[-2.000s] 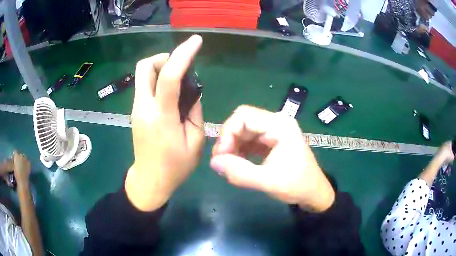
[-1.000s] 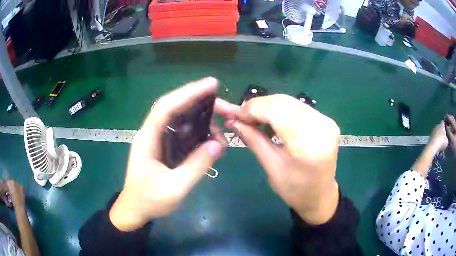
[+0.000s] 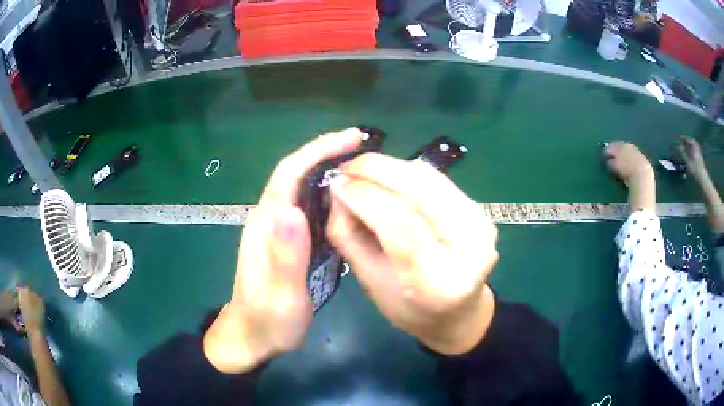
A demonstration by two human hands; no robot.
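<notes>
My left hand holds a half-assembled black phone upright near the middle of the view, its pale patterned keypad area showing at the lower end. My right hand is at the phone's upper part. Its thumb and forefinger pinch at a small pale or silvery piece against the housing; the piece is blurred and partly hidden by the fingertips. The hands cover much of the phone.
Black phones lie beyond my hands and at left, with a yellow-edged one. A white fan stands left. A white loop lies on the belt. Red trays stand beyond. A neighbour's arm reaches in at right.
The phone has turned so its keypad end shows below my left hand. My right fingertips have moved onto its upper part. Belt phones have shifted left, and the right neighbour's hand has reached forward.
</notes>
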